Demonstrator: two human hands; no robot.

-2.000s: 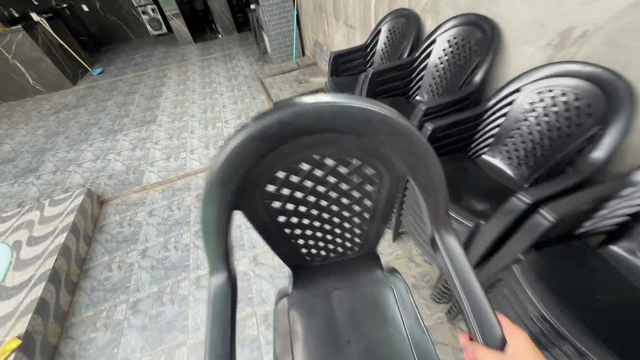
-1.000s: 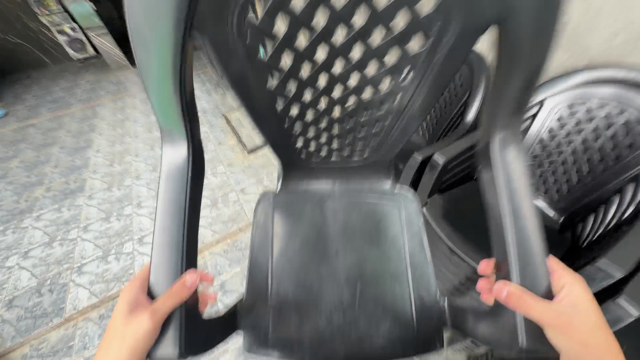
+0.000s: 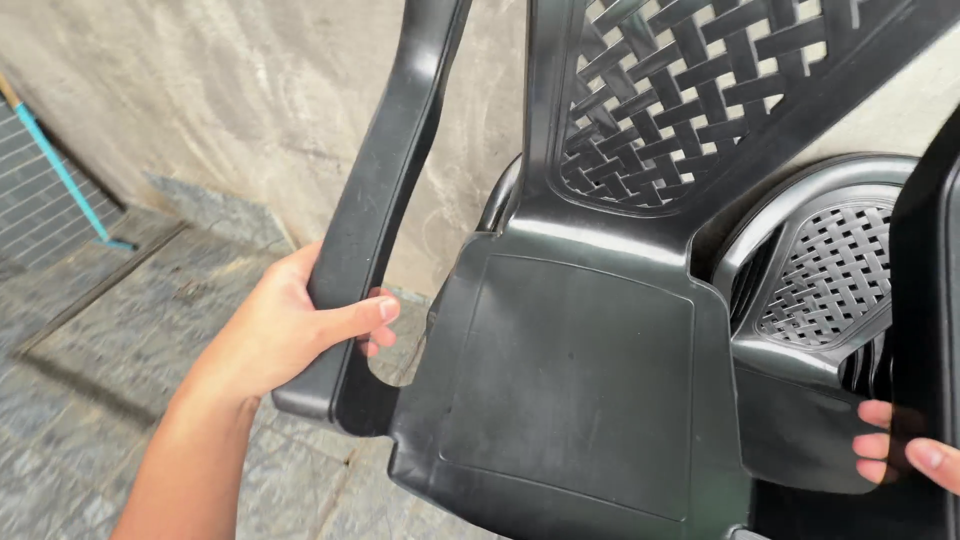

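A black plastic armchair (image 3: 570, 375) with a woven-pattern backrest fills the middle of the head view, tilted, its seat facing me. My left hand (image 3: 300, 322) is wrapped around the armrest at the left, thumb on top and fingertips showing on the inner side. At the right edge, my right hand (image 3: 907, 450) grips the other armrest, fingertips on its inner side and thumb over it; the rest of that hand is cut off by the frame. The chair's legs are hidden below its seat.
Behind the held chair, at the right, stands a stack of black plastic chairs (image 3: 825, 277) near a grey concrete wall (image 3: 225, 97). A turquoise-handled tool (image 3: 64, 176) leans at the far left above the grey tiled floor (image 3: 285, 480), where a raised edge or groove runs.
Two seconds ago only one hand showed, at the chair's right armrest; one second ago both hands were on the armrests. The view has swung toward the wall, with the chair held in front.
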